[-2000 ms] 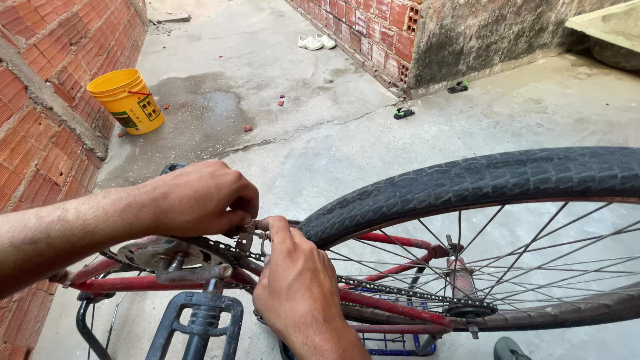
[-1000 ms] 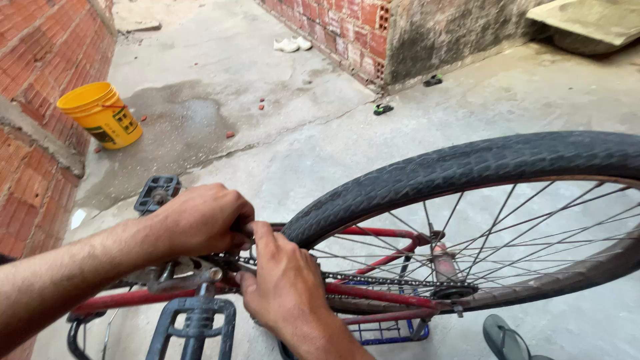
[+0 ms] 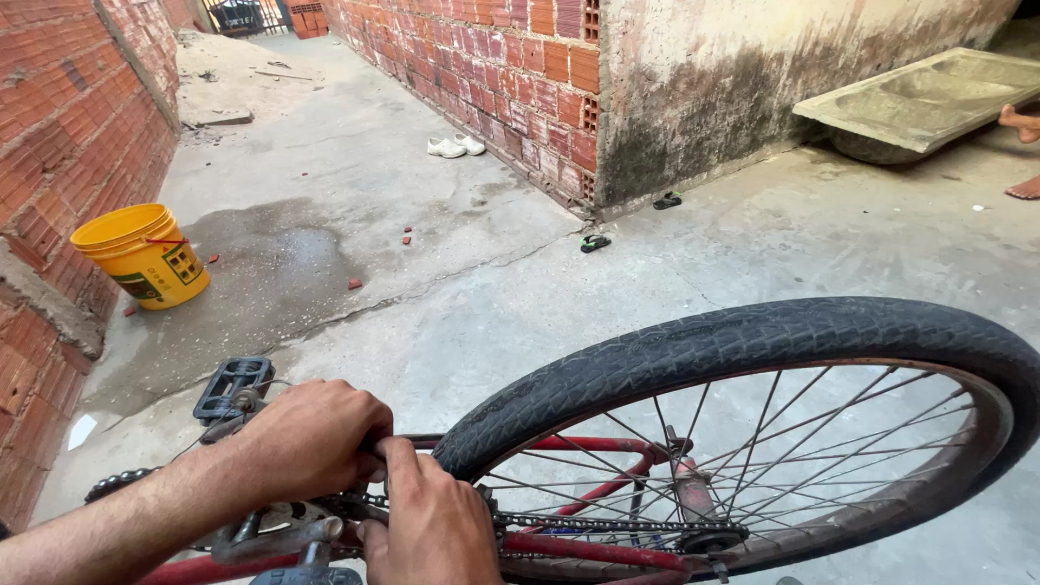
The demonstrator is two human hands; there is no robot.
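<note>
A red bicycle frame (image 3: pixel 605 552) lies upside down or tipped below me, its rear wheel's black tyre (image 3: pixel 731 333) rising at the right. My left hand (image 3: pixel 325 435) and my right hand (image 3: pixel 439 512) meet by the chain (image 3: pixel 601 524), between the crank and the tyre. The fingers of both are bent around something small that they largely hide, so I cannot tell what it is. One black pedal (image 3: pixel 233 390) shows beyond my left wrist, and another (image 3: pixel 305 575) is cut off at the bottom edge. The rear hub (image 3: pixel 695 491) sits right of my right hand.
A yellow bucket (image 3: pixel 142 256) stands near the left brick wall (image 3: pixel 73 106). White shoes (image 3: pixel 455 146), black sandals (image 3: pixel 595 243) and small brick pieces (image 3: pixel 354 283) lie on the concrete. A concrete basin (image 3: pixel 918 101) rests at the right, near another person's bare foot (image 3: pixel 1024 188).
Both hands stay together at the chain area. The view has tilted up, bringing more of the yard into sight; another person's foot now shows at the right.
</note>
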